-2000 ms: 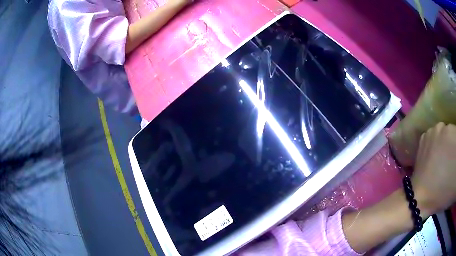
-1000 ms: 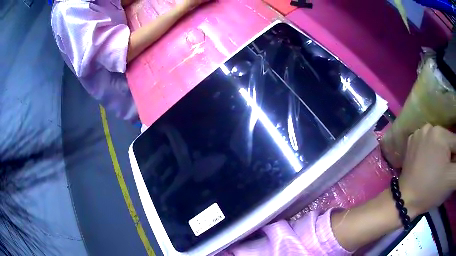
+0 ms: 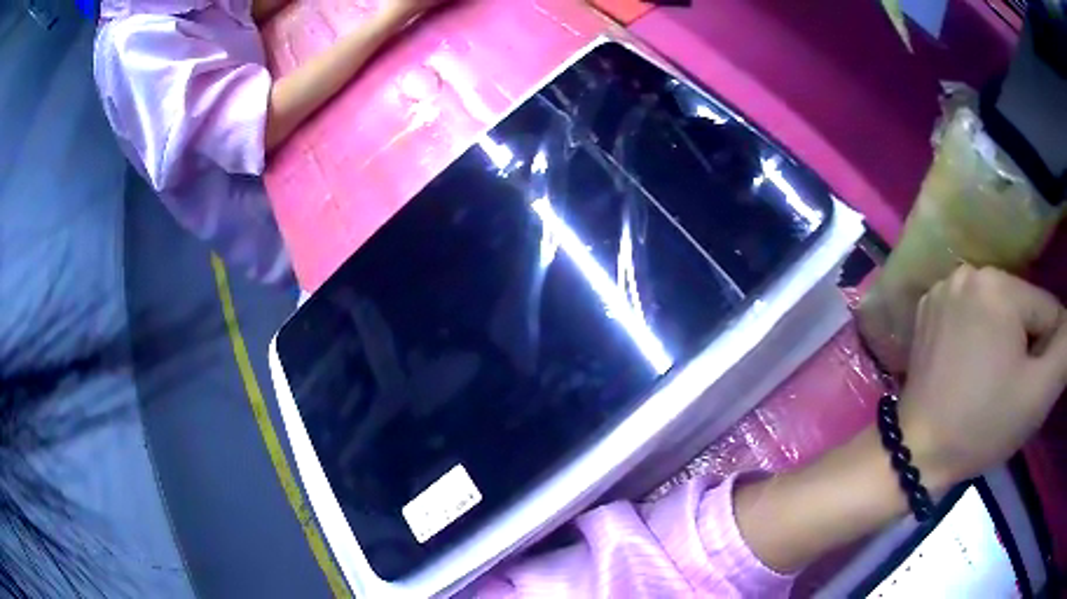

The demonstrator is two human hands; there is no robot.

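Observation:
A large glossy black tablet (image 3: 527,316) lies flat on top of a stack, its screen dark with bright streak reflections. A white label (image 3: 442,504) is near its lower left end. White layered edges (image 3: 714,386) show below its right side. My left hand (image 3: 977,363), bare with a black bead bracelet at the wrist, is at the right edge, by the lower part of the wrapped post (image 3: 965,217). Its fingers are curled; the finger ends are hidden, so I cannot tell whether it holds anything. It does not touch the tablet. My right hand is out of view.
Shiny pink-red sheeting (image 3: 363,140) covers the bench. Another person's forearm (image 3: 334,70) and pink sleeve lie along its far left side. A printed sheet (image 3: 954,556) is at the lower right. A yellow line (image 3: 260,410) marks the floor at the left.
The view has shifted, so the tablet, post and my left hand appear further left. More of the white layered edge shows. The tablet stays on the stack and my hand stays beside the post.

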